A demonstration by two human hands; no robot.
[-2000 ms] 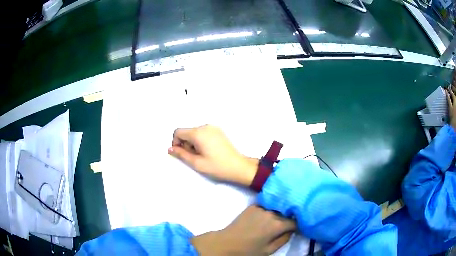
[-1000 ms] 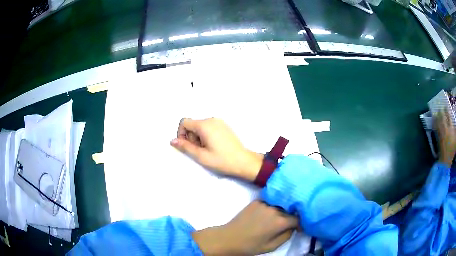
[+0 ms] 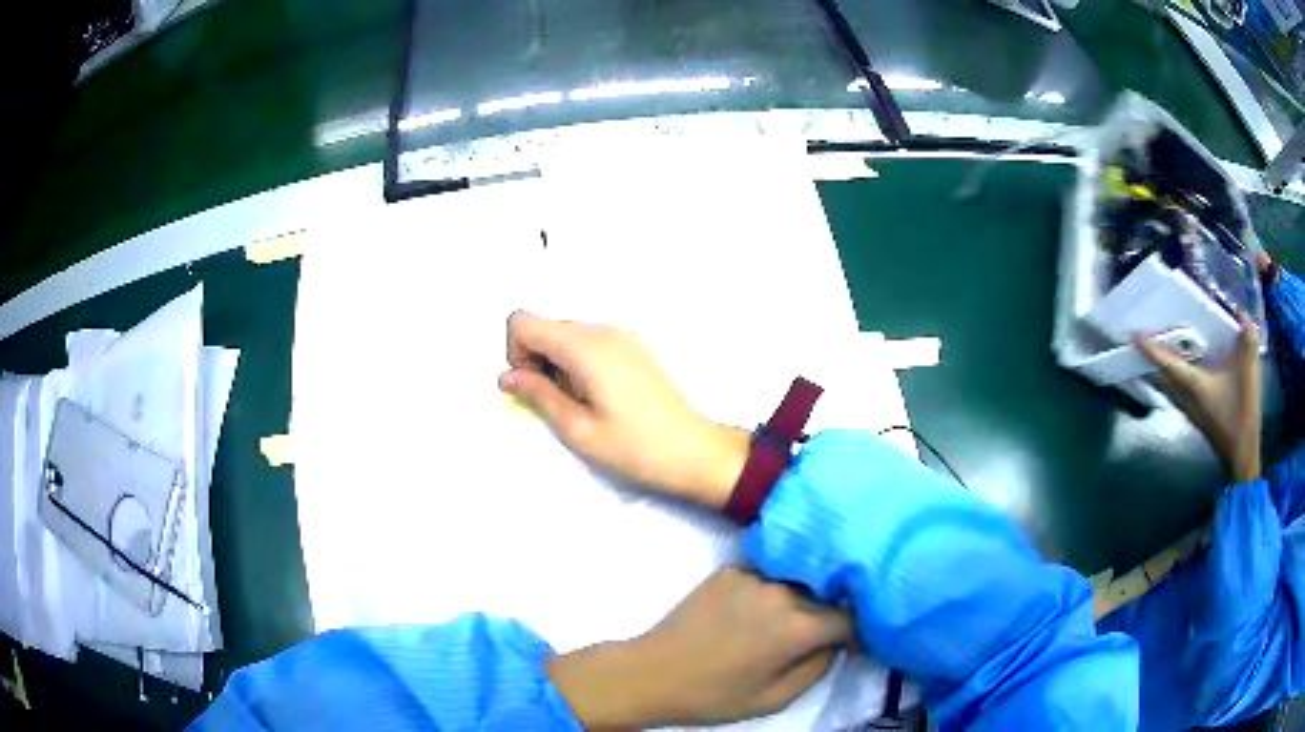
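My right hand [image 3: 608,401] rests over the white mat [image 3: 415,343], with its fingers curled in and no object visible in it. A dark red band [image 3: 773,451] is round its wrist. My left hand [image 3: 723,644] lies at the bottom of the view, against the underside of my right sleeve. Its fingers are bent and partly hidden, so I cannot tell whether it holds anything. A half-assembled projector unit [image 3: 1166,258], a white box with dark electronics and yellow parts in its open top, is at the right in another person's hands, slightly blurred.
White sleeves [image 3: 143,343] are stacked at the left, with a pale front cover [image 3: 108,493] and a black lead on top. Masking tape [image 3: 902,350] holds the mat to the green bench [image 3: 973,272]. A glossy dark conveyor [image 3: 616,65] lies beyond. A coworker's blue sleeve [image 3: 1252,572] is at right.
The coworker's hands have brought the open projector unit into view over the right bench. My right hand has barely moved, and my left hand stays in about the same place.
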